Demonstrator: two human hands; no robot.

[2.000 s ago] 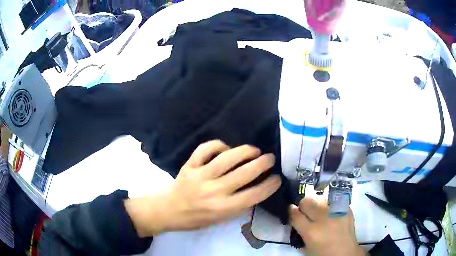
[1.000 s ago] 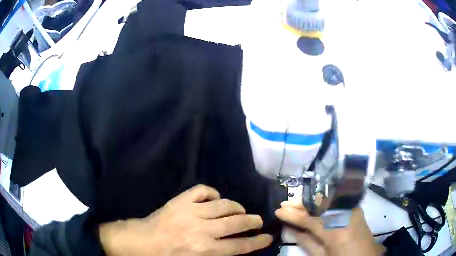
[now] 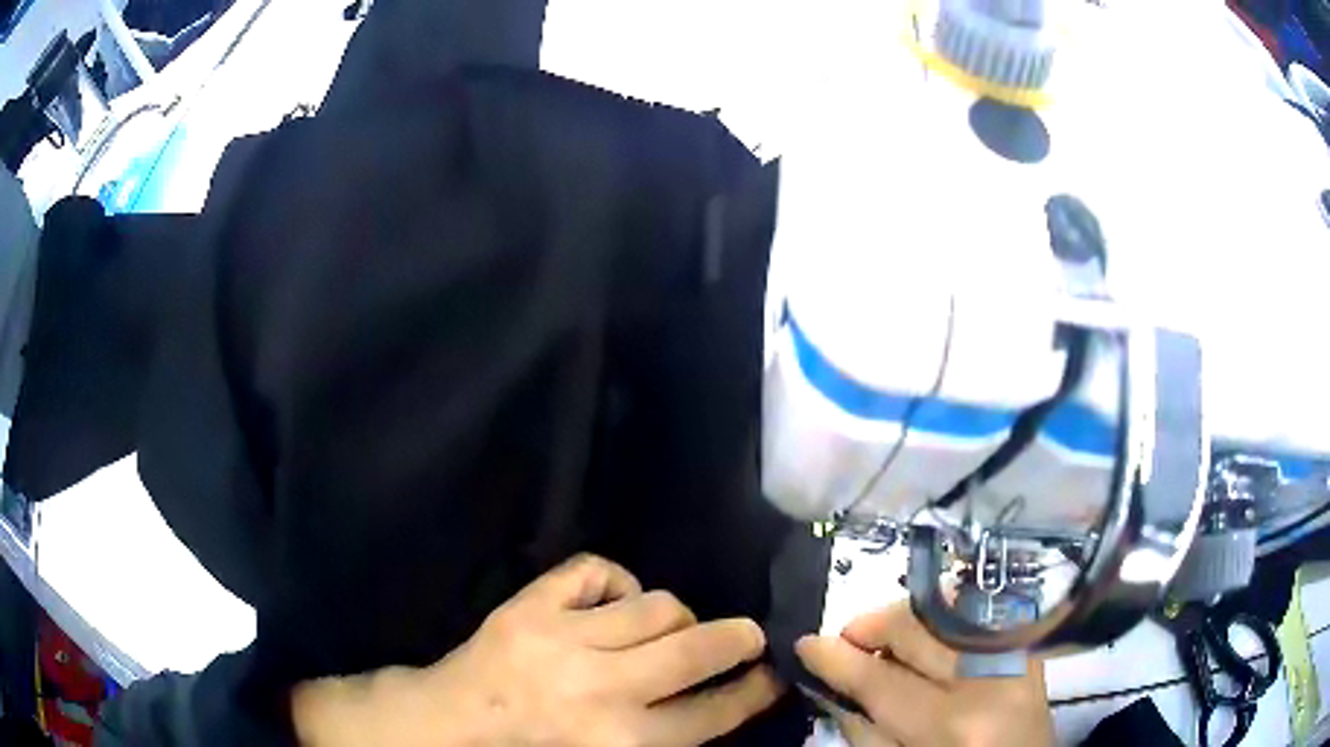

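The black garment (image 3: 438,365) covers the left and middle of the table and runs up against the white sewing machine head (image 3: 934,350). My left hand (image 3: 598,664) lies on the garment's lower part, palm down, fingers pointing right and slightly curled. My right hand (image 3: 934,679) is just right of it, below the machine head, fingertips pinching the garment's dark edge. The curved metal take-up lever guard (image 3: 1152,496) partly hides my right hand. The needle and presser foot cannot be made out clearly.
Black scissors (image 3: 1228,664) lie right of the machine, beside a yellow strip (image 3: 1298,657). A small black cloth piece (image 3: 1145,725) lies at the bottom right. The grey ribbed tension knob (image 3: 1214,562) sits on the head front. A grey unit (image 3: 15,292) is cut off at the left edge.
The view has moved in closer to the garment and machine. My left hand has spread over the lower garment, and the garment edge now lies straighter along the machine head. My right hand still pinches cloth.
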